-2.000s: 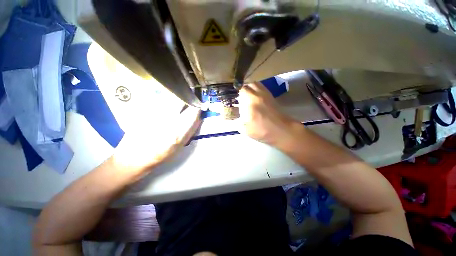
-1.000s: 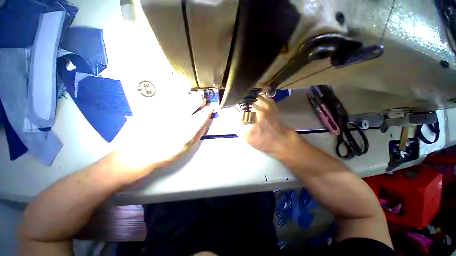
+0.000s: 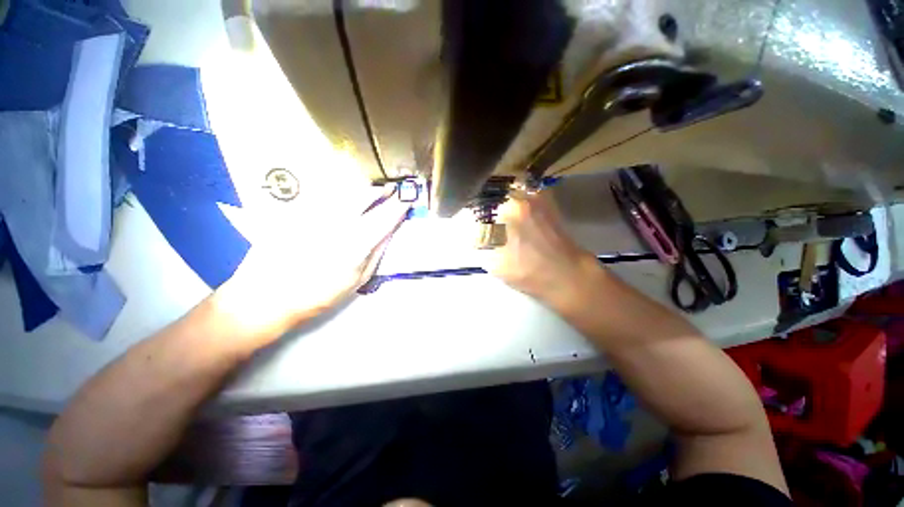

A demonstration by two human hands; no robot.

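The cream sewing machine head (image 3: 634, 139) hides much of the needle area. Only small bits of a blue denim piece (image 3: 418, 211) show there, partly washed out by glare. My left hand (image 3: 322, 243) lies left of the foot, overexposed, with its fingertips on the denim. My right hand (image 3: 530, 233) is right of the brass-coloured guide (image 3: 492, 236), its fingers bent at the far part of the denim, where a blue sliver shows. Its fingertips are partly hidden.
Denim panels (image 3: 188, 188) and a pale band (image 3: 89, 149) lie at left. Black-handled shears (image 3: 706, 267) and a pink-handled tool (image 3: 649, 223) lie right of my right hand. A holder with small tools (image 3: 805, 282) is at the right table edge, with a red crate (image 3: 828, 381) below.
The view has shifted, so the machine head covers more of the needle area. Less blue cloth shows beyond my right fingers than two seconds ago. Both hands stay beside the foot.
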